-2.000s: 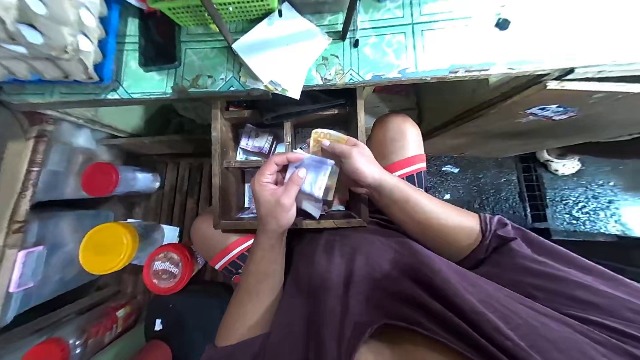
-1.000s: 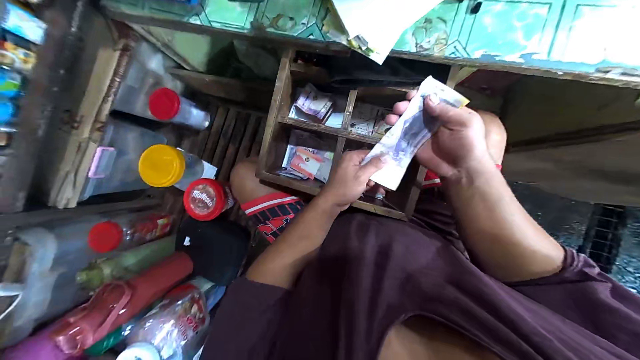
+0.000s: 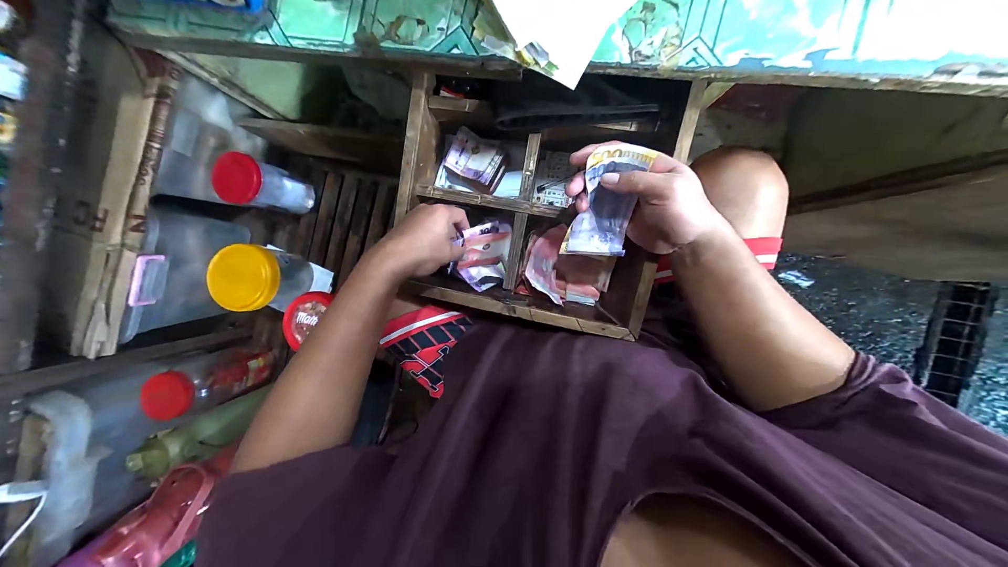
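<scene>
A wooden drawer (image 3: 543,315) with compartments stands pulled out over my lap. My right hand (image 3: 669,197) holds banknotes (image 3: 606,209), a yellow-edged one among them, above the right compartments. My left hand (image 3: 429,240) reaches into the front left compartment, its fingertips at a pile of purple and pinkish banknotes (image 3: 484,256); whether it grips one is hard to see. Orange-red banknotes (image 3: 551,264) lie in the front right compartment. Folded purple banknotes (image 3: 472,161) fill part of the compartment behind my left hand. A dark item (image 3: 579,114) lies at the drawer's back.
Plastic jars with a red lid (image 3: 236,177), a yellow lid (image 3: 242,277) and another red lid (image 3: 305,319) stand at the left. A green tiled counter (image 3: 315,27) with a white paper (image 3: 559,35) runs above the drawer. My knee (image 3: 740,189) is right of the drawer.
My left hand has left the banknotes held with my right hand and moved to the front left compartment. My right hand still holds banknotes.
</scene>
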